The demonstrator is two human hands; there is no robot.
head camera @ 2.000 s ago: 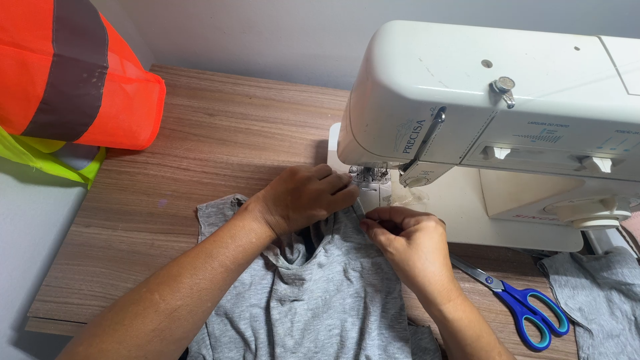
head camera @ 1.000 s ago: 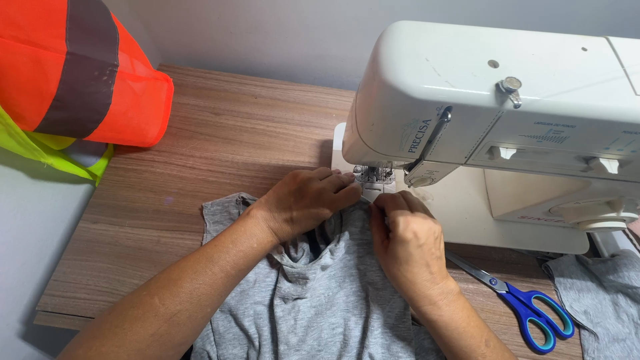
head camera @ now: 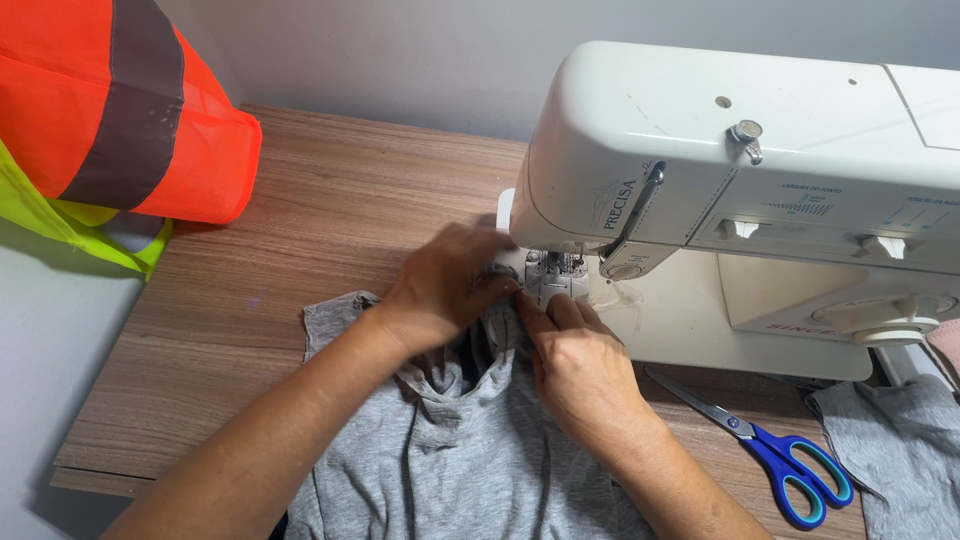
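Observation:
A grey knit garment (head camera: pixel 480 442) lies on the wooden table, its neckline below my hands and its upper edge gathered near the needle area of a white Singer sewing machine (head camera: pixel 645 127). My left hand (head camera: pixel 450 281), partly blurred, pinches the garment's edge just left of the presser foot (head camera: pixel 555 262). Close beside it, my right hand (head camera: pixel 574 345) holds the same edge between thumb and forefinger, with its other fingers curled at the front of the needle plate. The fingertips of both hands almost meet. What lies under my palms is hidden.
Blue-handled scissors (head camera: pixel 795 465) lie right of my right forearm, blades partly open. Beyond them is another grey cloth piece (head camera: pixel 900 442). An orange and yellow reflective vest (head camera: pixel 202 150) hangs over the back left of the wooden table (head camera: pixel 225 337). A wall stands behind.
My left hand has lifted and turned at the garment's edge, its fingers now blurred. My right hand has shifted slightly away from the presser foot, and more of the needle plate shows.

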